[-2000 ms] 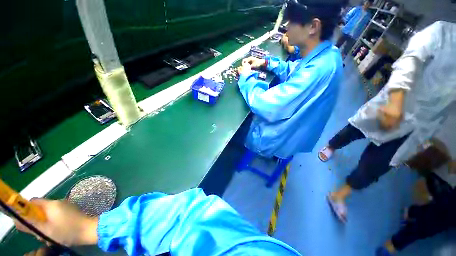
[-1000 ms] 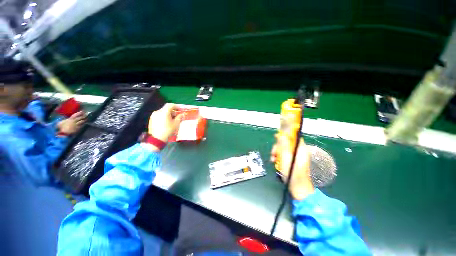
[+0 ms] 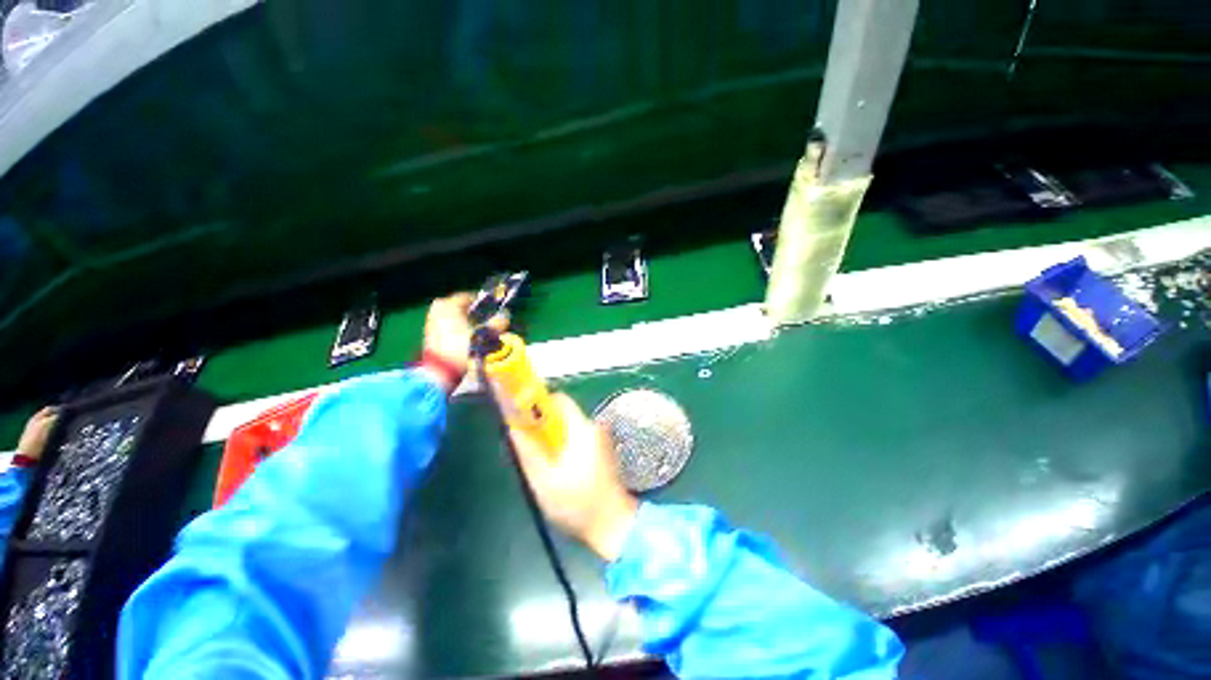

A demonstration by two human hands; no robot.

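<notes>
My left hand (image 3: pixel 456 335) reaches over the white raised edge to the green belt, with its fingers at a phone assembly (image 3: pixel 499 295) that is tilted there. The phone is partly dark with silvery parts. My right hand (image 3: pixel 574 468) holds the yellow electric screwdriver (image 3: pixel 529 393), its rear end up near my left hand. The black cord (image 3: pixel 547 545) runs from that end down across the bench. The screwdriver's tip is hidden by my right hand. The round, speckled screw dish (image 3: pixel 645 438) lies just right of my right hand.
Phones (image 3: pixel 624 272) lie spaced along the belt. A red bin (image 3: pixel 252 449) and a black compartment tray (image 3: pixel 126 505) of shiny parts are at left, with another person's hand (image 3: pixel 37 432). A taped post (image 3: pixel 813 246) stands at the white edge (image 3: pixel 704 338). A blue bin (image 3: pixel 1082 323) is at right.
The view has swung right. My left hand has moved from the red bin to the belt and is at a phone there. The phone assembly that lay on the bench no longer shows there.
</notes>
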